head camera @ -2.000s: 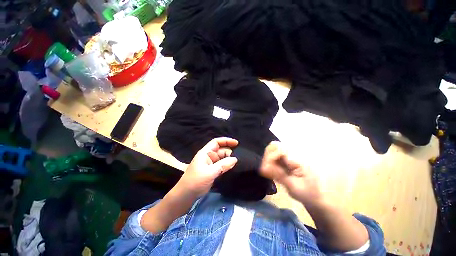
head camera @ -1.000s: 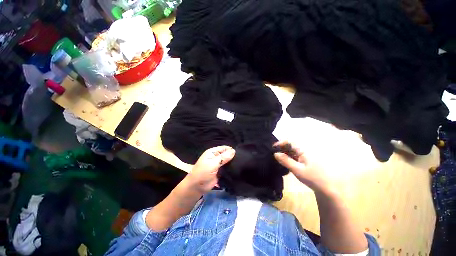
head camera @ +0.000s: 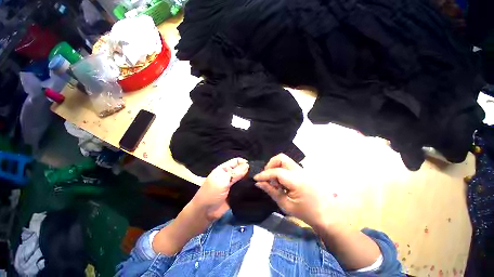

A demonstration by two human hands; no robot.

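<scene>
A black garment (head camera: 252, 203) lies at the table's near edge, bunched against the wearer's front. My left hand (head camera: 221, 181) pinches its cloth between thumb and fingers. My right hand (head camera: 284, 186) is close on the right, fingers bent and fingertips at the same raised bit of cloth. Whether my right hand holds a small tool or a thread cannot be made out. Just beyond my hands lies a black garment (head camera: 211, 135) with a white label (head camera: 240, 122); where it ends and the worked piece begins is unclear.
A large black garment pile (head camera: 336, 48) covers the table's far side. At the left are a smartphone (head camera: 137, 130), a red round tin (head camera: 145, 76) and a crumpled clear plastic bag (head camera: 103, 89). Dark sequinned fabric (head camera: 483, 189) hangs at the right edge.
My right hand has moved left from the garment's right side to beside my left hand. The cloth between the hands is now bunched narrower. The view has shifted slightly.
</scene>
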